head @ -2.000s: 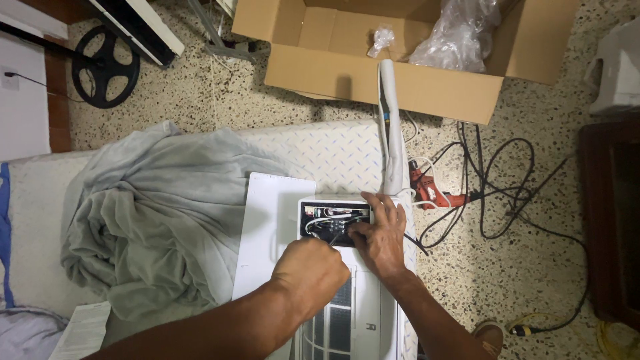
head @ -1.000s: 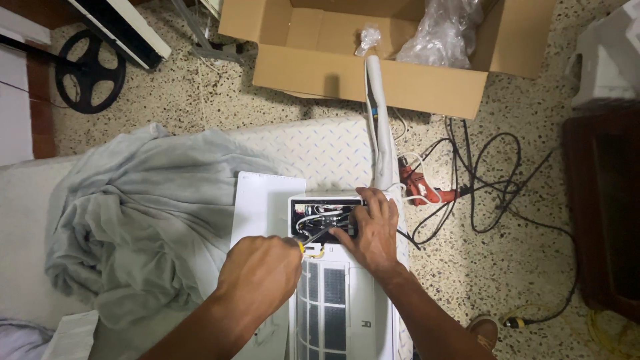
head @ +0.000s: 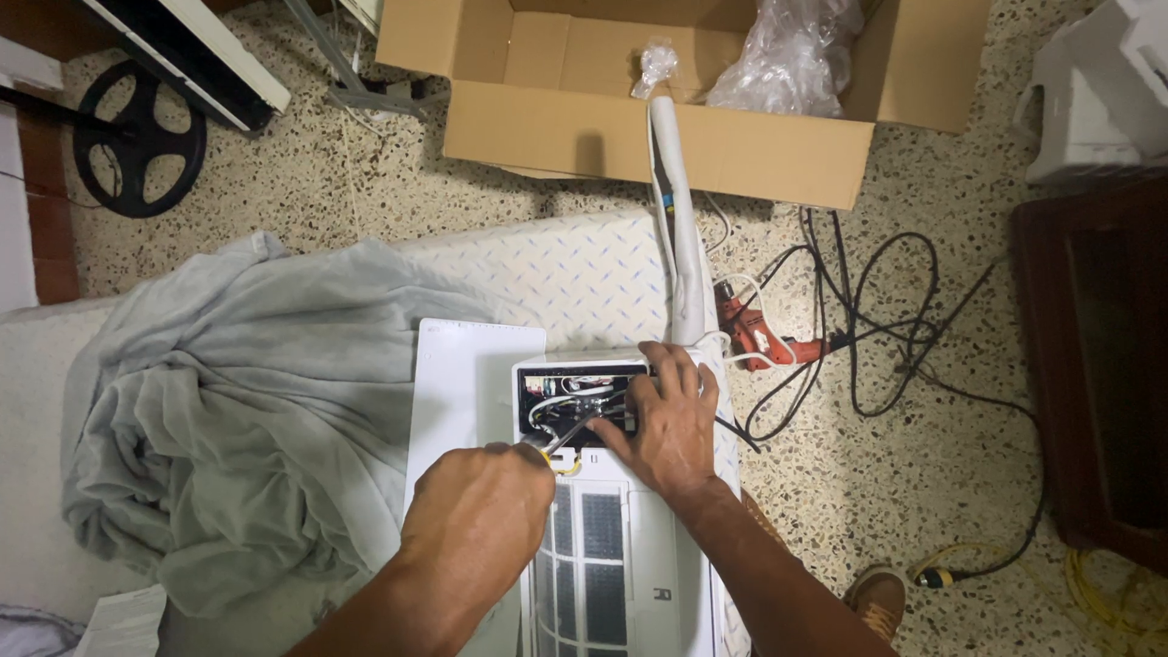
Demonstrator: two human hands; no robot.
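Observation:
A white indoor air-conditioner unit [head: 693, 566] lies with its wiring compartment [head: 538, 415] exposed. My left hand [head: 484, 538] is closed around a screwdriver [head: 570, 435] with a partly hidden handle. The shaft slants up and right to the terminal block [head: 589, 406] among the wires. My right hand [head: 671, 420] lies over the compartment's right side, thumb beside the shaft and fingers spread at the casing's edge; whether it pinches a wire is hidden. Below the compartment are mesh filters [head: 602, 520]. A white panel [head: 465, 392] lies at the unit's left.
The unit rests on a patterned mattress [head: 566, 255] beside a grey blanket [head: 255, 411]. A wrapped pipe [head: 680, 210] extends to a cardboard box [head: 657, 141] holding clear plastic. A red power drill [head: 757, 338] and black cables [head: 853, 319] lie on the speckled floor, right.
Both hands stay at the wiring compartment. The left fist has drawn down and left since the earliest frame, and the screwdriver shaft now shows more plainly. The view has shifted slightly.

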